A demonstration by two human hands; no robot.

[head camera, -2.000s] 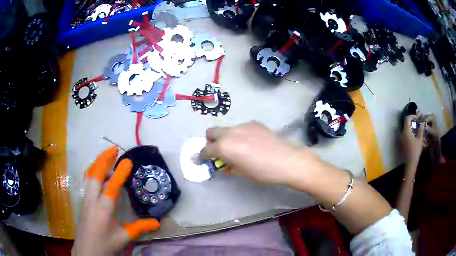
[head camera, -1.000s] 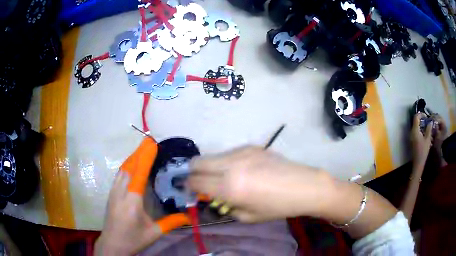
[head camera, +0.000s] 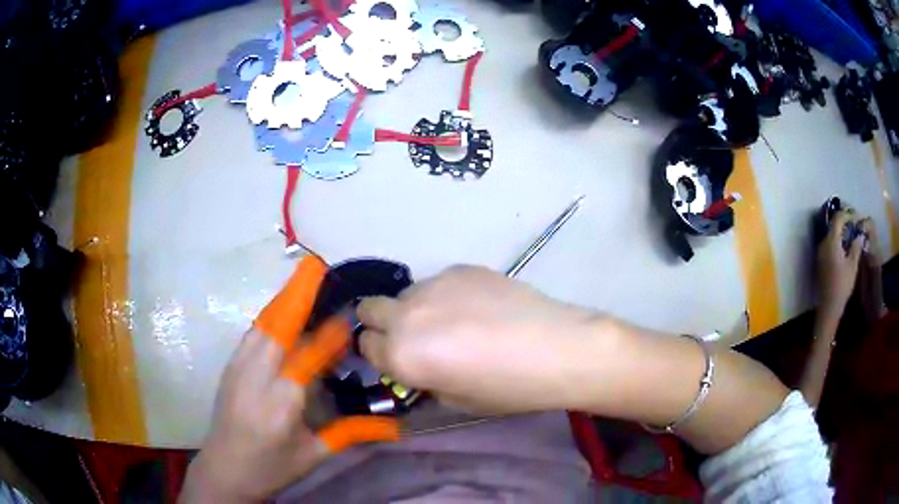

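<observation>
A black housing [head camera: 367, 280] lies at the bench's front edge, largely covered by my hands. My left hand [head camera: 281, 374], with orange finger cots, holds it from the left; its fingers are blurred. My right hand [head camera: 453, 340] is over the housing with its fingertips at the inside. It also holds the screwdriver [head camera: 540, 242], whose metal shaft points up and right and whose yellow-black handle shows under the palm. A ring LED board in the housing is mostly hidden; only a grey part shows between the hands.
Ring boards [head camera: 288, 95] with red leads are piled behind. A black-faced ring board [head camera: 451, 146] lies beside them. Housings with white rings [head camera: 687, 187] stand at the right, dark housings [head camera: 34, 315] at the left. Another person's hands [head camera: 846, 251] work at far right.
The ring board has gone from beside the housing into it. Its red lead, hanging towards me a second ago, no longer shows there. My right hand has moved left onto the housing.
</observation>
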